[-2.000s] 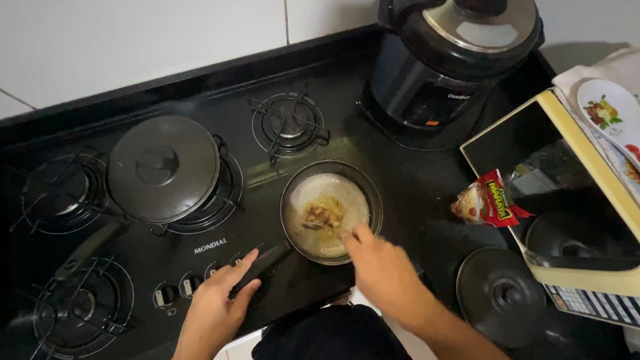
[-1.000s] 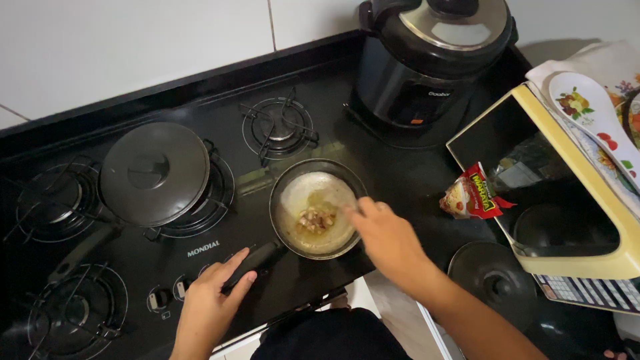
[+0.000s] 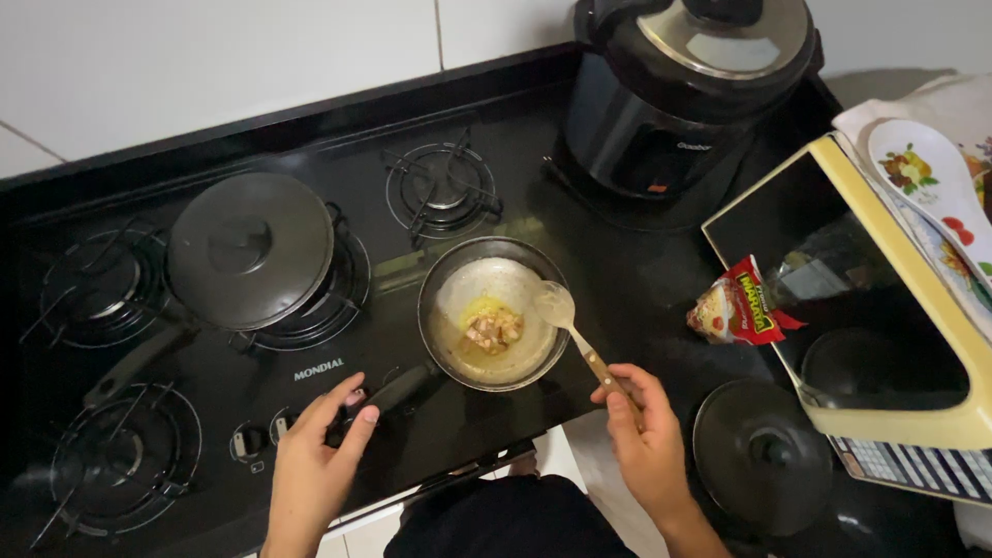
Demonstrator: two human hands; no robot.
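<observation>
A small dark frying pan (image 3: 453, 294) sits at the front of the glass cooktop, its black handle (image 3: 399, 391) pointing left. Browned chopped food (image 3: 494, 328) lies in yellowish fat in the middle of the pan. My right hand (image 3: 647, 434) grips the wooden handle of a metal spoon (image 3: 555, 304), whose bowl is over the pan's right rim. My left hand (image 3: 322, 457) is beside the stove knobs near the end of the pan handle, thumb and forefinger apart, holding nothing.
A lidded dark pot (image 3: 249, 252) stands on a left burner. Behind on the right is an electric pressure cooker (image 3: 666, 116). A red food packet (image 3: 740, 306) lies by a cream microwave oven (image 3: 899, 422), with a black lid (image 3: 762, 457) in front. A floral spoon rest (image 3: 922, 174) is on top.
My right hand has drawn back from over the pan, lifting the spoon from the food to the right rim. My left hand remains by the pan handle.
</observation>
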